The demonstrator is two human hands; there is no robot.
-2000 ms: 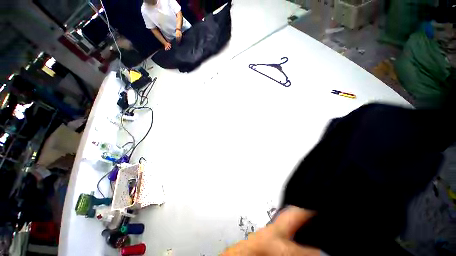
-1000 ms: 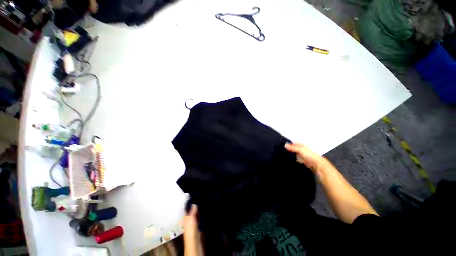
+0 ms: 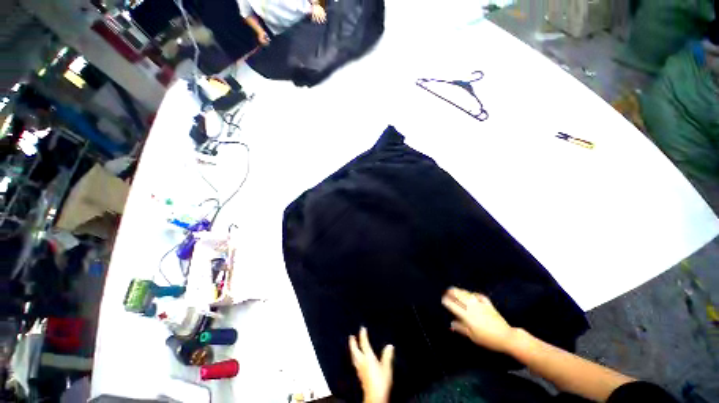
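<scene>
A black sleeveless garment (image 3: 394, 228) lies spread flat on the white table, its narrow top end pointing away from me and its wide part near me. My left hand (image 3: 370, 364) is over the lower left part, fingers spread, holding nothing. My right hand (image 3: 477, 316) is over the lower right part, palm down, slightly blurred, holding nothing that I can see. Whether the palms touch the cloth is hard to tell. No hanger hook is clearly visible at the top.
An empty black hanger (image 3: 457, 93) and yellow snips (image 3: 575, 140) lie beyond the garment on the table (image 3: 331, 126). At left are a white basket (image 3: 211, 271), cords, bottles and thread spools (image 3: 219, 369). A person handles black cloth (image 3: 335, 39) at the far side.
The garment was held up, then lowered with both hands gripping its sides; now it lies extended on the table. Both hands have let go and moved over its lower part. The view has shifted.
</scene>
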